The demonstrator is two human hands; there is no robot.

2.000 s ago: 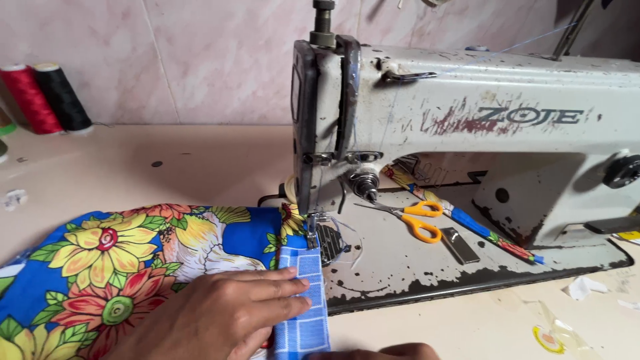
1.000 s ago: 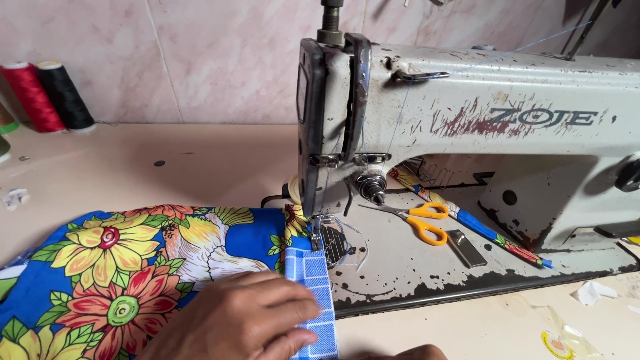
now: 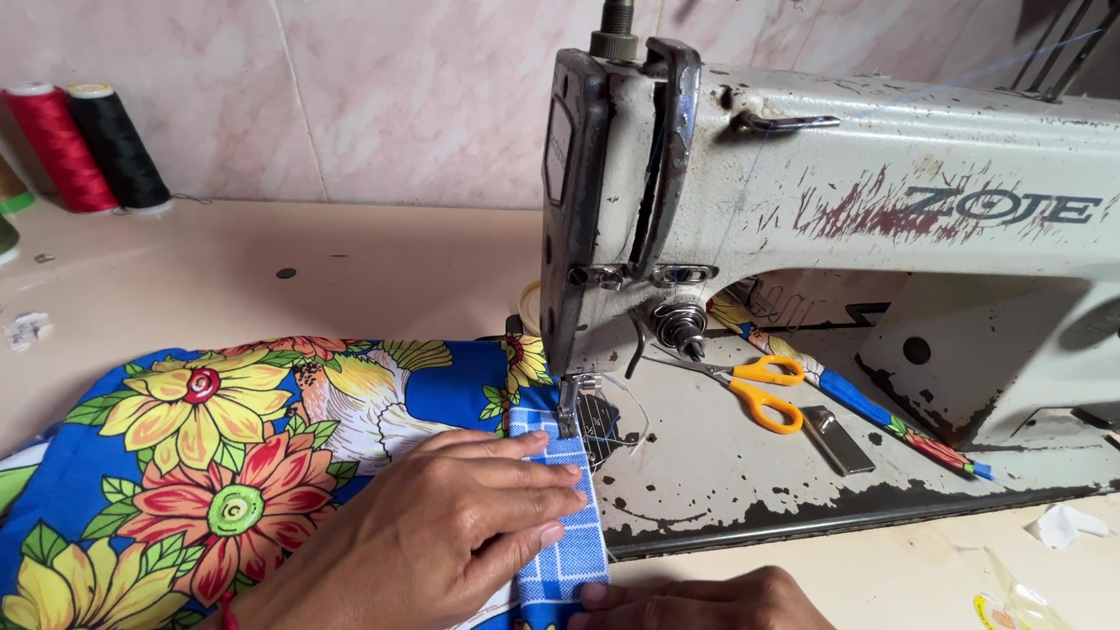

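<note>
A blue floral fabric (image 3: 236,455) lies left of the sewing machine's needle area, with a blue-and-white checked fabric strip (image 3: 564,534) along its right edge. The strip's far end is at the presser foot (image 3: 568,411). My left hand (image 3: 437,516) rests flat, fingers slightly spread, on the strip and the floral fabric. At the bottom edge, my right hand (image 3: 709,604) has its fingertips on the near end of the strip, pinching its right edge; part of this hand is out of view.
The sewing machine (image 3: 831,175) stands at right. On its bed lie orange-handled scissors (image 3: 766,394), a small metal piece (image 3: 837,440) and a narrow floral fabric strip (image 3: 857,398). Red (image 3: 61,149) and black (image 3: 120,149) thread spools stand back left. Paper scraps (image 3: 1066,525) lie at right.
My left hand's fingers now lie flatter and more spread on the checked strip than one second ago. My right hand shows more at the bottom, with its fingers on the strip's near end.
</note>
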